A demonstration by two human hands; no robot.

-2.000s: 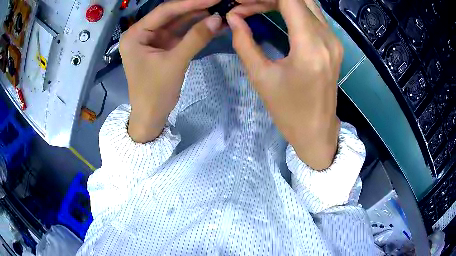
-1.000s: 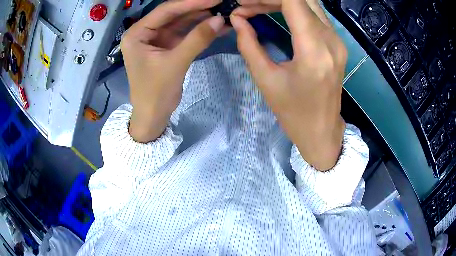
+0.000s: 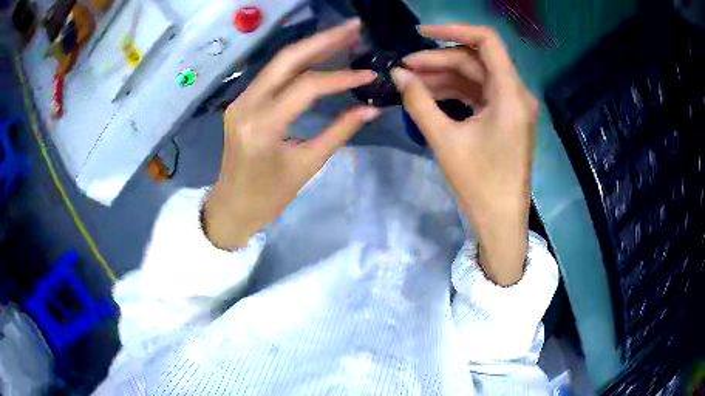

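A round black housing point(image 3: 377, 80) is held up near the top middle of the head view. My right hand point(image 3: 475, 116) pinches its right side between thumb and fingers. My left hand point(image 3: 298, 124) is at its left side, thumb and fingers spread apart, with fingertips at or close to the housing's edge. Blur hides whether the left fingertips press on it. Any small part on the housing cannot be made out.
The white machine panel point(image 3: 147, 100) is at the upper left, with a red button point(image 3: 248, 19) and a green-lit button point(image 3: 187, 77). A black blister tray point(image 3: 657, 170) lies on the green mat point(image 3: 568, 240) at right. A blue stool point(image 3: 69, 302) stands lower left.
The view has turned and blurred. Both hands and the housing appear lower and further into view. My left thumb and fingers have spread apart. One panel button now shows green.
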